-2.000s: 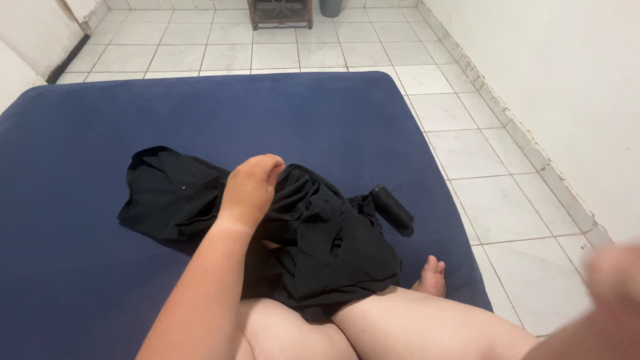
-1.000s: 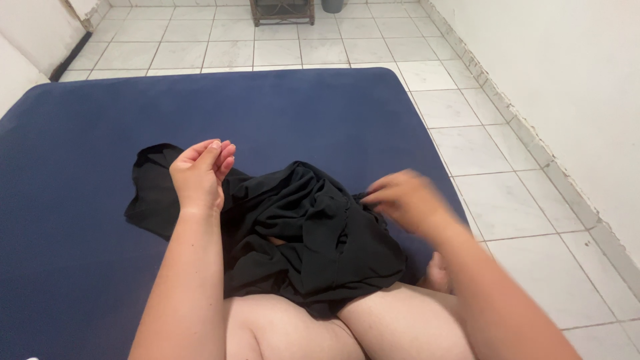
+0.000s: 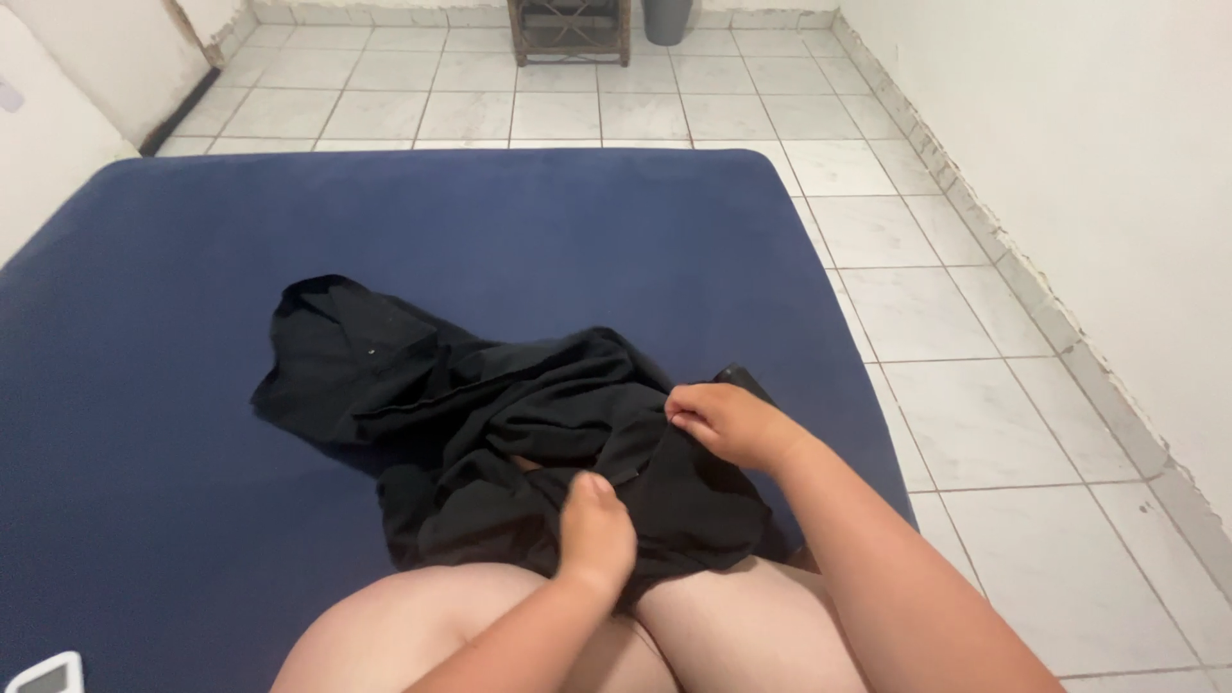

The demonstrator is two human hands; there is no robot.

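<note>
A black cloth garment (image 3: 577, 404) lies bunched over the legs and across the blue-covered mattress (image 3: 462, 221). Pinched in the fingers of my right hand (image 3: 731, 423) is a fold at the garment's right side. My left hand (image 3: 597, 529) is closed at the garment's near middle, just above the thighs; its fingertips are mostly hidden, so whether cloth is in them is unclear. Behind my right hand a dark cylindrical object (image 3: 746, 380) shows in part. The garment's left end spreads flat, with a tiny light spot on it.
A white device with a small screen (image 3: 53, 674) lies at the lower left corner. Beyond the mattress are white floor tiles (image 3: 558, 115), a brown rack (image 3: 570, 34) and a grey bin (image 3: 666, 19). A white wall (image 3: 1088, 173) runs along the right.
My left hand, raised above the garment a second ago, has come down to its near middle. My right hand, at the frame's right edge two seconds ago, is now on the garment's right side.
</note>
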